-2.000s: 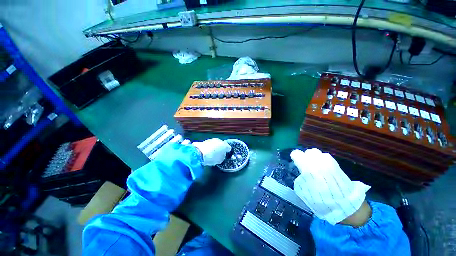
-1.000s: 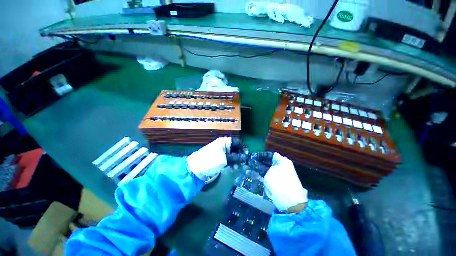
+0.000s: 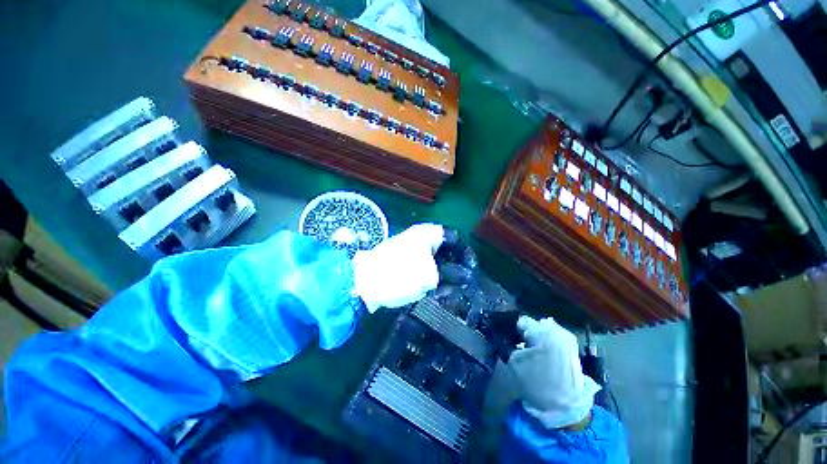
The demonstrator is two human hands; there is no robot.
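My left hand (image 3: 403, 265), in a white glove with dark fingertips, is over the upper end of the dark fixture (image 3: 363, 405). Its fingers are bent together; whether they hold a small piece cannot be told. My right hand (image 3: 549, 367), gloved alike, has its fingertips at the fixture's right edge; its grip is unclear. Two finned silver heat sinks, a lower one (image 3: 419, 410) and an upper one (image 3: 453, 328), lie in the fixture with small dark parts beside them. The round white dish (image 3: 345, 220) of tiny screws is left of my left hand.
An orange-brown tray stack with black legged parts (image 3: 308, 152) stands behind the dish. Another stack with white squares (image 3: 562, 263) stands at the right. Silver heat sinks with dark parts (image 3: 154, 177) lie at the left. A dark tool (image 3: 594, 364) is partly hidden behind my right hand.
The view has turned and moved closer. My hands, close together above the fixture one second ago, are now apart, the right one lower at the fixture's right edge. The dish is uncovered.
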